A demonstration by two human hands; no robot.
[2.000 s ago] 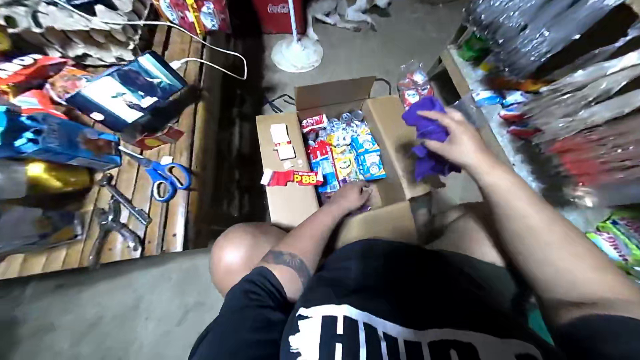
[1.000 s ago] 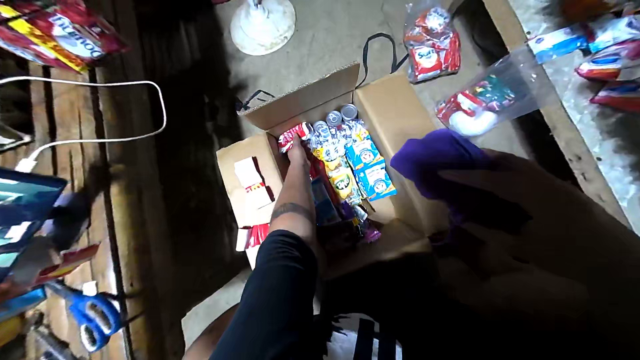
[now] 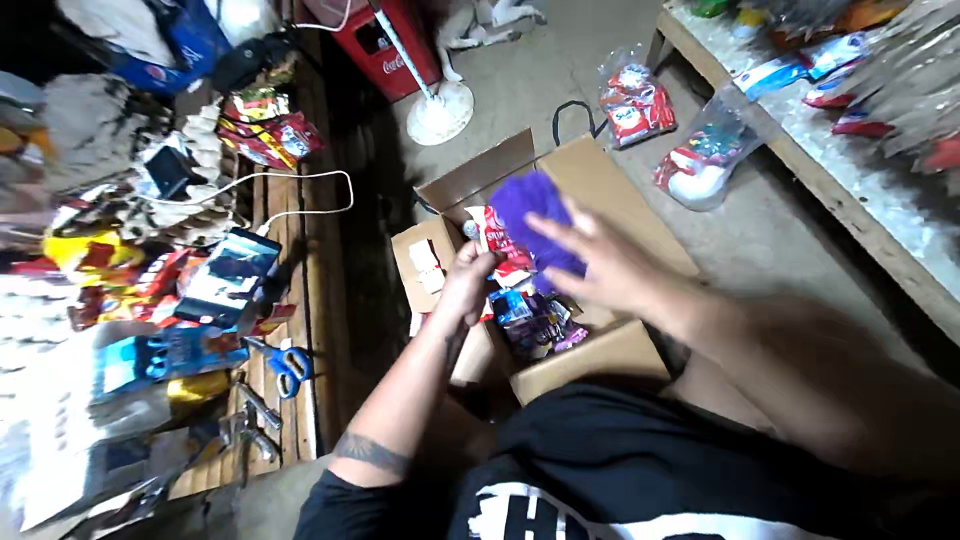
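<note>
Above an open cardboard box (image 3: 622,199), my left hand (image 3: 471,274) grips a red and white packet (image 3: 496,234) by its lower left side. My right hand (image 3: 592,259) has a purple cloth (image 3: 529,217) against its fingers and palm, and the cloth overlaps the packet's right side. Whether the cloth touches the packet cannot be told. Blue and purple packets (image 3: 529,322) lie in the near part of the box; the cloth and my hands hide much of the rest.
At the left, a slatted wooden bench (image 3: 300,285) carries blue-handled scissors (image 3: 289,367), pliers (image 3: 255,431), a phone (image 3: 229,277) and snack packs. Bagged goods (image 3: 637,109) lie on the floor beyond the box, near a white stand base (image 3: 441,112). A wood-edged shelf (image 3: 810,157) runs along the right.
My left hand has come up out of the box with the red and white packet. My right hand has brought the purple cloth from the box's right side over to the packet.
</note>
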